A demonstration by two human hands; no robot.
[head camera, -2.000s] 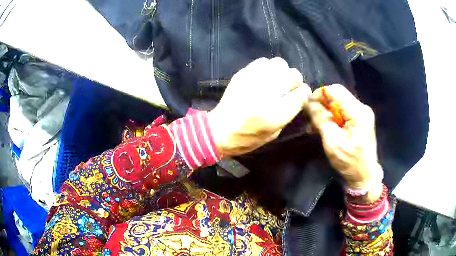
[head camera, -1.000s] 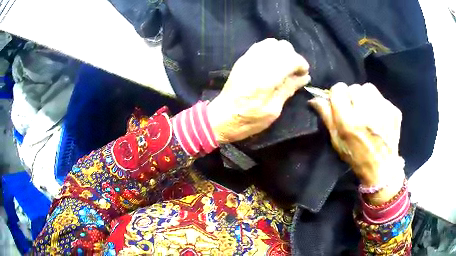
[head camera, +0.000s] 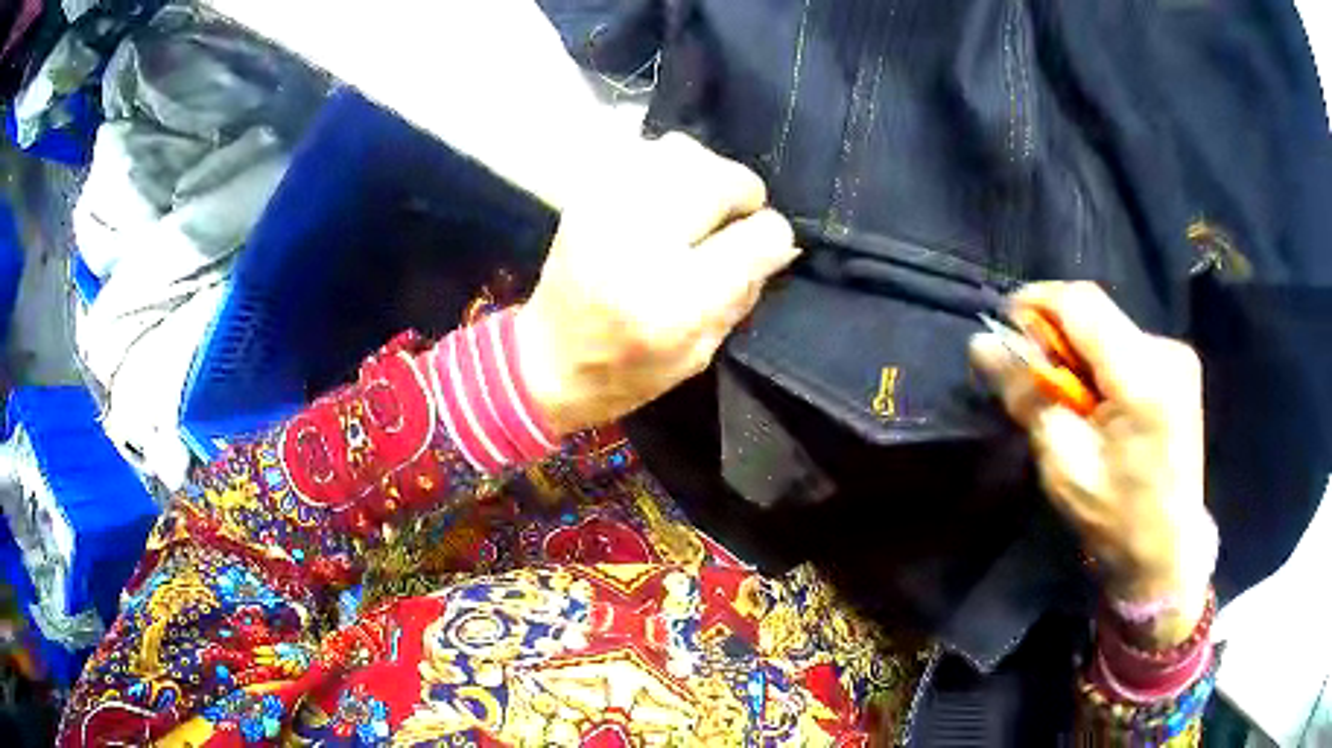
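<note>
A dark navy garment (head camera: 935, 132) lies on the white table and over the lap. A pocket flap (head camera: 847, 358) with one yellow-orange buttonhole (head camera: 887, 392) lies face up between my hands. My left hand (head camera: 657, 285) pinches the garment at the left end of the flap's folded top edge. My right hand (head camera: 1118, 417) holds orange-handled thread snips (head camera: 1055, 358) at the flap's right end, their silver tip against the dark cloth. Whether its fingers also grip cloth is hard to tell. A small grey piece of cloth (head camera: 767, 446) shows under the flap.
The white table (head camera: 438, 73) shows at upper left and lower right. A blue crate (head camera: 314, 278) stands left of the lap, beside crumpled grey-white cloth (head camera: 154, 234). A smaller blue bin (head camera: 95, 504) is at lower left. Yellow threads (head camera: 1215, 249) lie on the garment at right.
My hands have moved apart, the left one leftward. The flap now lies open to view with its buttonhole showing. The snips' orange handles show again. The view has shifted left.
</note>
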